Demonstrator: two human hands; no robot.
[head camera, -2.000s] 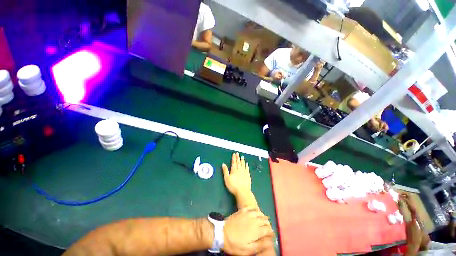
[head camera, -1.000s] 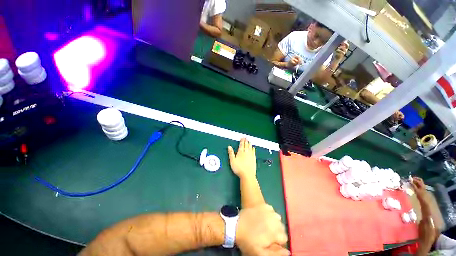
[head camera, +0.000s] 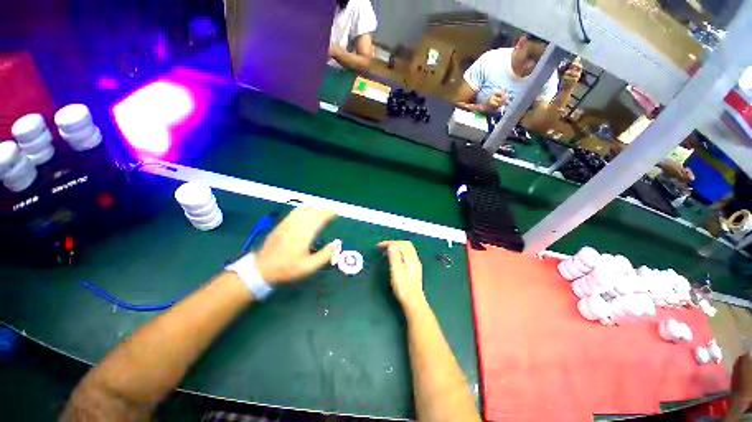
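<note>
A round white unit (head camera: 350, 262) with a small flap lies on the green bench between my hands. My left hand (head camera: 290, 246), with a white band on its wrist, is over the lead. Its thumb is apart from the fingers, and its tip is at the unit's flap; contact is unclear. The hand hides the black lead and part of the blue cable (head camera: 136, 307). My right hand (head camera: 403, 269) is just right of the unit, empty, with fingers slightly bent.
A white stack (head camera: 199, 206) stands at the left. Behind it is a black box (head camera: 58, 216) with more white stacks on top. White units (head camera: 614, 287) lie heaped on the red mat (head camera: 536, 354). A black ribbed strip (head camera: 488, 202) lies behind the mat. People sit opposite; a hand shows at the right edge.
My left hand has let go of my right forearm and moved left and forward to the unit and lead. My right hand has stayed beside the unit, and its fingers are more bent.
</note>
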